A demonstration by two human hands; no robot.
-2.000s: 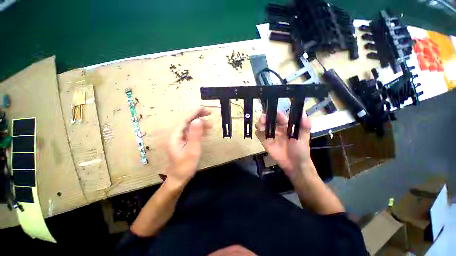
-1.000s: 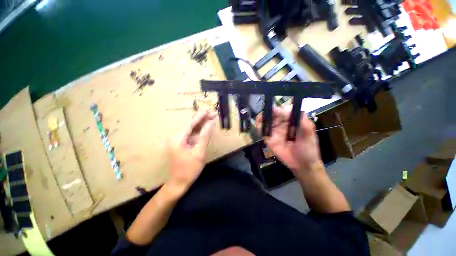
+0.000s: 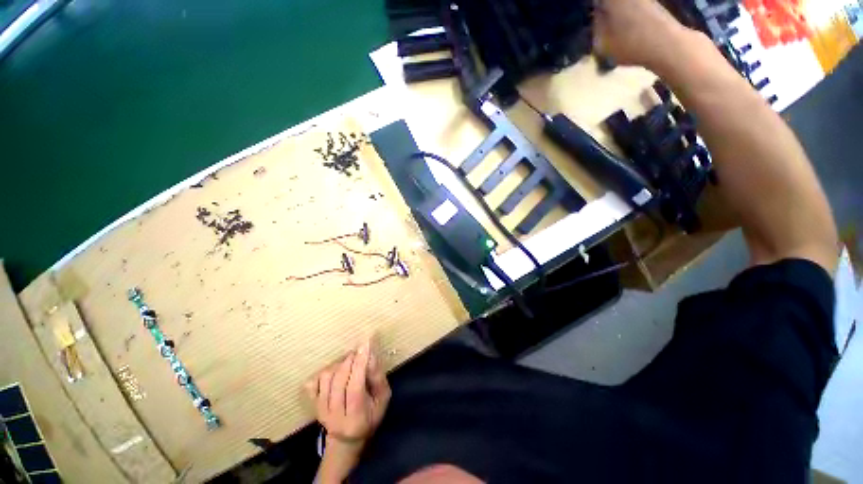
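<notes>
My left hand (image 3: 350, 395) rests on the near edge of the cardboard, fingers loosely bent with narrow gaps, and nothing shows in it. My right hand (image 3: 632, 34) is at the top right, against the pile of black comb-shaped housings (image 3: 539, 36); its fingertips are hidden, so its grip cannot be told. A narrow green circuit board (image 3: 173, 359) lies on the left of the cardboard. Three small dark wired modules (image 3: 347, 263) with thin reddish leads lie near the middle.
Screw piles (image 3: 225, 225) lie on the cardboard (image 3: 265, 331). Right of it are a black power unit (image 3: 449, 222) with a cable and green light, a flat comb-shaped cover (image 3: 516, 170), a black electric screwdriver (image 3: 598, 159) and more housings (image 3: 667, 151). A cardboard box (image 3: 695, 241) is below.
My right hand has moved up and right to the housing pile. The housing formerly between my hands is no longer there. My left hand has lowered onto the cardboard edge. The view has shifted right.
</notes>
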